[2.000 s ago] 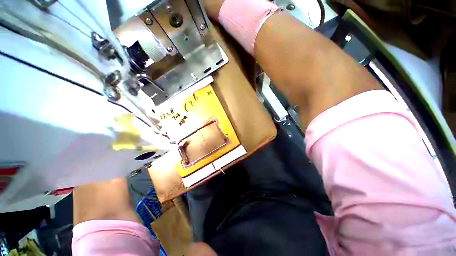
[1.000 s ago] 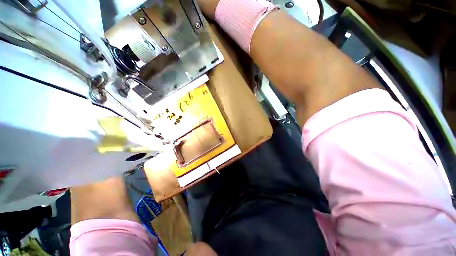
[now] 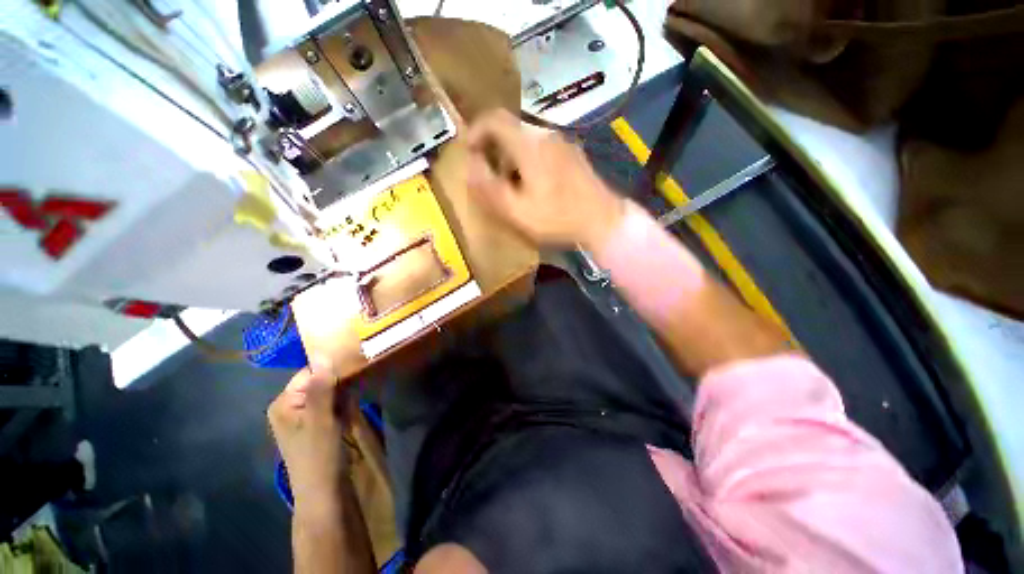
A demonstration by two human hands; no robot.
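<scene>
A tan-brown bag body (image 3: 494, 241) lies under the sewing machine head (image 3: 146, 213). The yellow template (image 3: 432, 224), with handwriting, a rectangular window and a white front strip, lies on it. Brown material shows inside the window. A silver clamp bracket (image 3: 382, 112) stands behind the template. The needle area is partly hidden by the head. My left hand (image 3: 303, 415) holds the bag's lower left corner, thumb and fingers closed at its edge. My right hand (image 3: 539, 185), blurred, is over the bag's right part with curled fingers; whether it grips the leather is unclear.
A white-topped side table (image 3: 966, 336) with dark brown bags (image 3: 966, 191) is at the right. Blue basket parts (image 3: 273, 340) show below the machine at the left. A yellow floor line (image 3: 730, 264) runs between the machine and side table.
My right hand has come back from beyond the clamp bracket to the bag's right part. My left hand has come out from behind the machine head to the bag's corner. The view has shifted.
</scene>
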